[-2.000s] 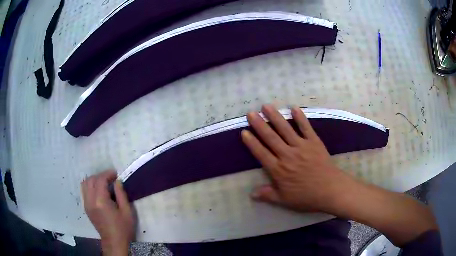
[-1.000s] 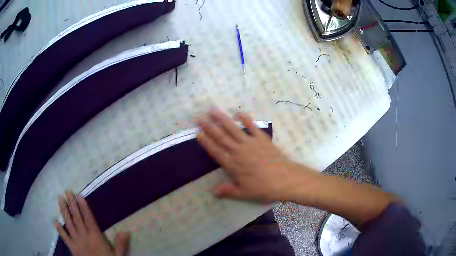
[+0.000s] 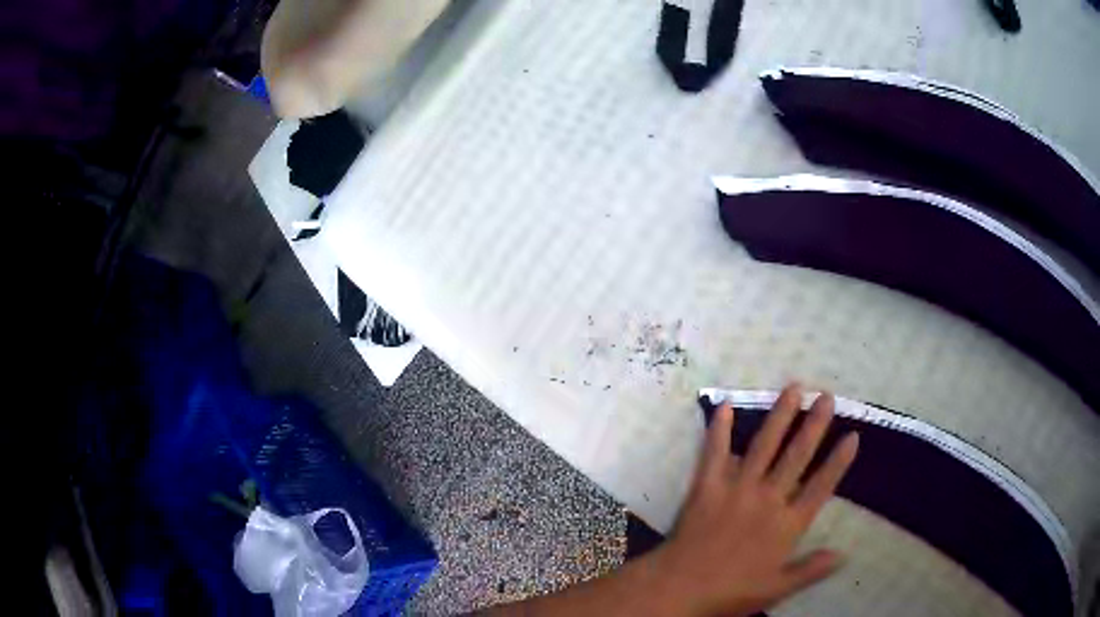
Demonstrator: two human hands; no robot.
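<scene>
The nearest dark purple collar piece (image 3: 941, 494) lies flat on the table, with a white strip along its upper curve and a thin dark line on the strip. My left hand (image 3: 754, 500) rests palm down on its left end, fingers spread, fingertips at the white edge. The piece's right end runs towards the lower right. A second purple piece (image 3: 869, 241) and a third (image 3: 899, 127) lie further up, both cut off by the right edge. My right hand is out of the picture.
The table's cloth cover (image 3: 507, 217) has dark bits scattered left of the near piece. A black fabric strip (image 3: 690, 60) lies at the top. A pale padded board (image 3: 338, 48) is at the upper left. A blue plastic crate (image 3: 398, 542) with a white bag (image 3: 296, 560) is at lower left.
The view has swung left, so the pieces appear further right. My right hand, the pen and the iron have left the picture. My left hand is still on the near piece's left end.
</scene>
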